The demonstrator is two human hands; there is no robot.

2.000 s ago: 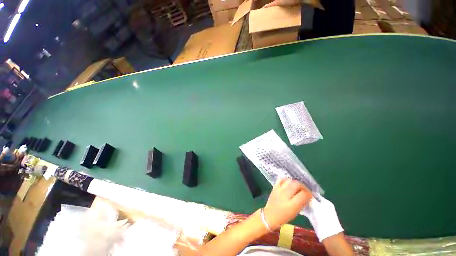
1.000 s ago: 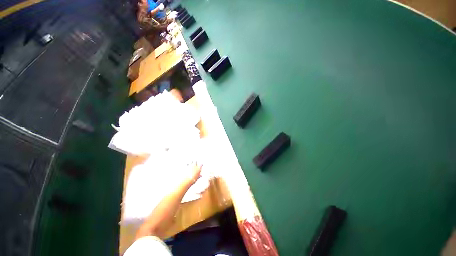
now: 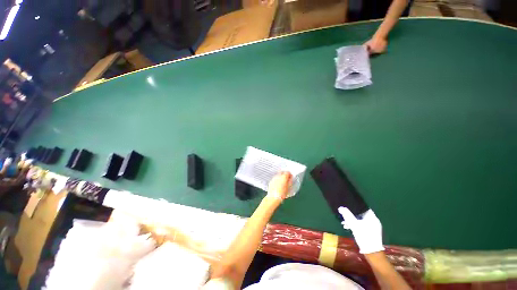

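My left hand (image 3: pixel 280 186), bare, holds a flat whitish bubble bag (image 3: pixel 266 169) over the green belt. The bag partly covers a black unit (image 3: pixel 244 191) behind it. My right hand (image 3: pixel 364 229), in a white glove, holds the near end of another black unit (image 3: pixel 339 187), which lies slanted on the belt to the right of the bag. More black units, such as this one (image 3: pixel 195 171), stand in a row to the left. A stack of bubble bags (image 3: pixel 96 255) lies overexposed at the lower left.
Across the green belt (image 3: pixel 431 113), another person's hand (image 3: pixel 377 44) touches a filled bubble bag (image 3: pixel 352 68). The near side rail (image 3: pixel 295 239) is wrapped in white, red and yellow film. Brown cartons (image 3: pixel 241 25) stand beyond the far edge.
The view has swung back from the bag stack to the belt. My left hand has moved from the stack to above the belt with a bag. My right hand is back in view, on a black unit.
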